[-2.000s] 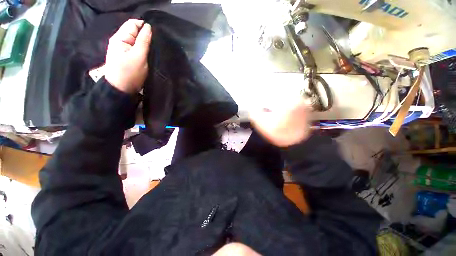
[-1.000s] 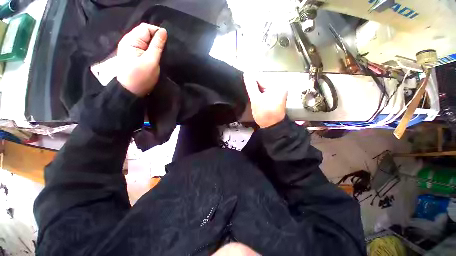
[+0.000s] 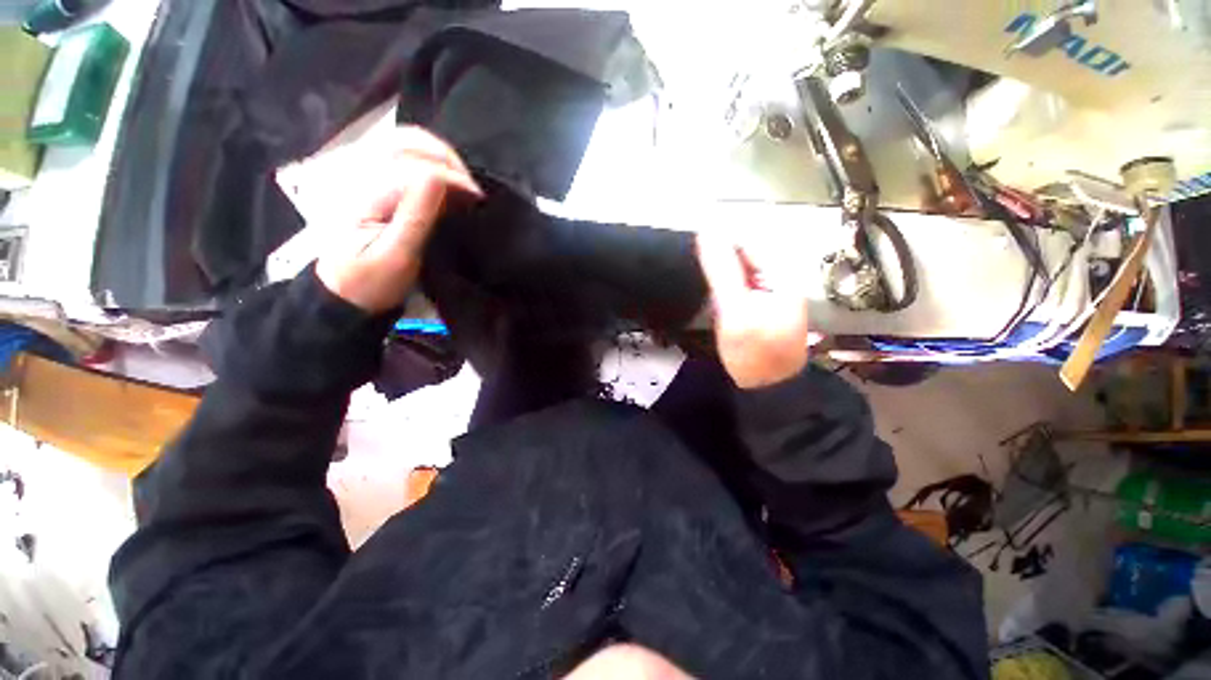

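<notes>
A black garment piece is stretched between my two hands at the table's front edge. My left hand grips its left part, fingers bent over the cloth and slightly blurred. My right hand holds its right end. A squarish flap of the black cloth lies on the white tabletop beyond my left hand. The cream sewing machine head with blue lettering stands at the upper right. The needle area is lost in glare.
Dark metal shears lie right of my right hand. Thin tools with reddish handles lie beyond them. More black cloth covers the table's left part, beside a green box. A tan strip hangs over the right edge.
My right hand has come back from the shears' side and taken the cloth's right end. My left hand has moved slightly right and down. The cloth between them is now drawn out sideways.
</notes>
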